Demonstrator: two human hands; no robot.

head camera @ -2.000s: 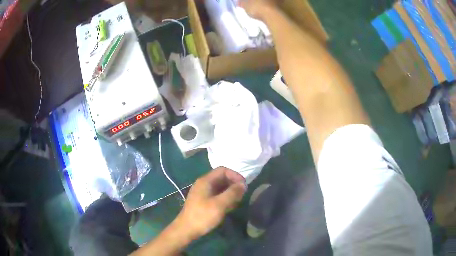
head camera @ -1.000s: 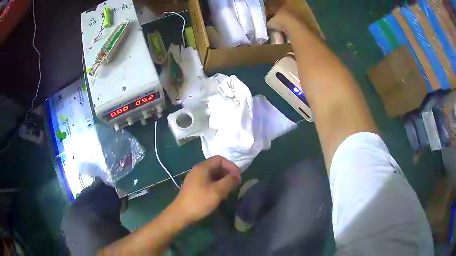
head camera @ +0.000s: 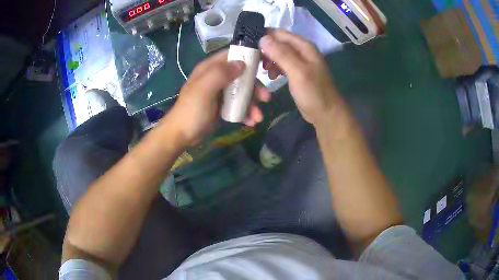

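Observation:
A wireless microphone [head camera: 241, 82] with a cream-white handle and black head is held upright, slightly tilted, above my lap. My left hand [head camera: 205, 90] is closed around the handle, thumb on its front and fingertips showing on the far side. My right hand [head camera: 298, 71] is beside the black head, its fingertips at the head's right edge. The fingers are partly bent. Whether they press on the head I cannot tell.
The power supply [head camera: 156, 13] with red digits stands at the top left, a white roll [head camera: 210, 24] right of it. A clear plastic bag [head camera: 139, 63] lies on the left. White wrapping [head camera: 314, 30] is behind my hands. A portable speaker [head camera: 350, 19] is at the top right.
The view has tipped down, and the carton has left the picture. My right hand has come back from the carton to the front. My left hand, empty before, now holds a microphone.

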